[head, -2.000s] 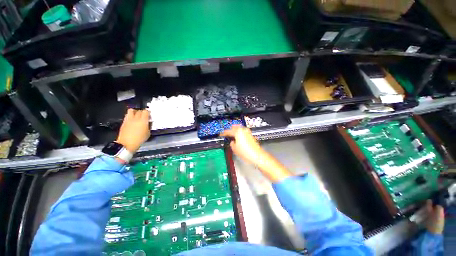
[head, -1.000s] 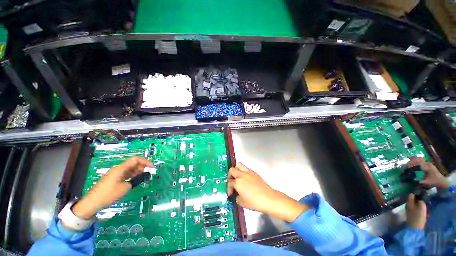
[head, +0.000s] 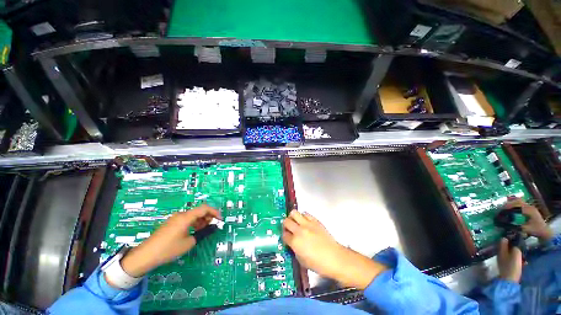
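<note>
A large green circuit board (head: 246, 184) lies in a carrier with reddish-brown side rails (head: 294, 203). My left hand (head: 178, 237) is over the middle of the board, its thumb and index finger at a small white part (head: 218, 223). A dark shape shows under its fingers; I cannot tell if it is a held part or shadow. My right hand (head: 310, 243) is at the board's right edge by the rail, fingers curled; what its fingertips hold, if anything, is hidden.
Behind the board are bins of white connectors (head: 208, 109), grey components (head: 269, 98), blue components (head: 272, 135) and small white parts (head: 315, 132). Steel plate (head: 350, 203) lies right of the carrier. Further right, another person's hands (head: 520, 231) work over a second board (head: 480, 191).
Both hands have come down from the bins to the board. Over the last second my left hand has moved right across it; my right hand stays near the right rail.
</note>
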